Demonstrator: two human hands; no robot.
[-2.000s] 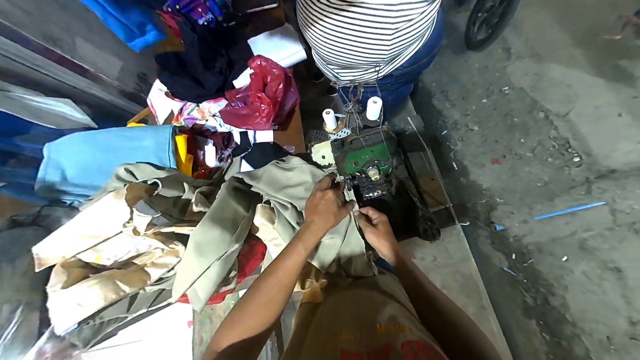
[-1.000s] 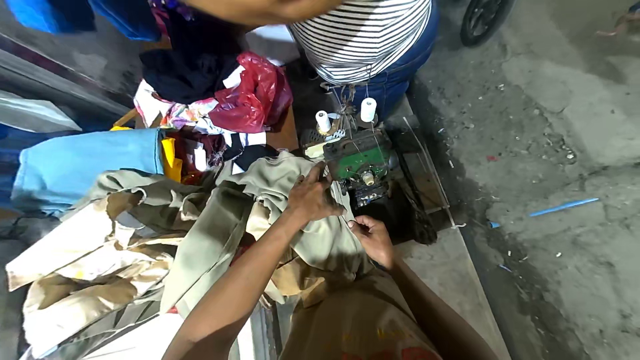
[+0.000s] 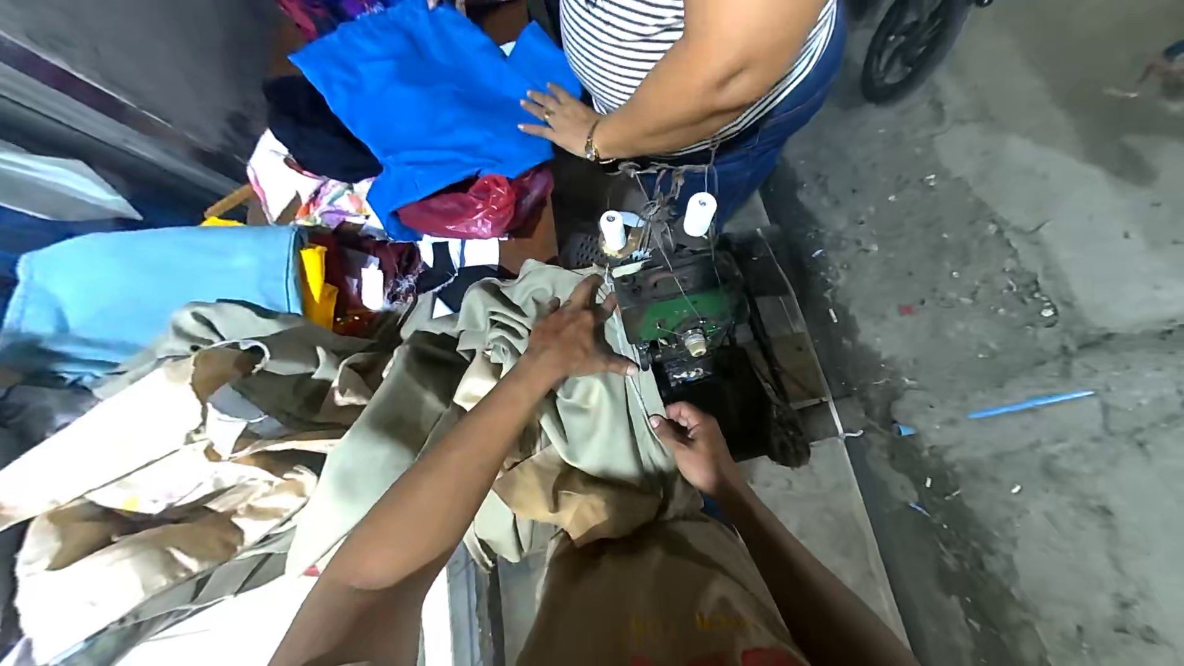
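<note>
A green and black sewing machine, probably an overlock type (image 3: 689,310), stands on the table with two white thread cones (image 3: 700,215) behind it. Greyish-green fabric (image 3: 601,425) lies along its left side, one edge running past the presser area. My left hand (image 3: 578,338) rests on that fabric with fingers spread, just left of the machine. Lower down, my right hand (image 3: 694,444) pinches the fabric's edge between thumb and fingers. The rest of the cloth trails left in folds over a heap of beige and grey-green pieces (image 3: 166,462). The needle itself is hidden.
Another person in a striped top (image 3: 624,55) stands behind the machine, one hand by blue cloth (image 3: 435,92). A red plastic bag (image 3: 472,208) and folded light-blue fabric (image 3: 157,273) lie at the left. The table edge (image 3: 856,481) borders a concrete floor at the right.
The other person's arm has come down, and blue cloth now lies spread over the dark clothes and part of the red bag. My left hand's fingers are more spread on the fabric.
</note>
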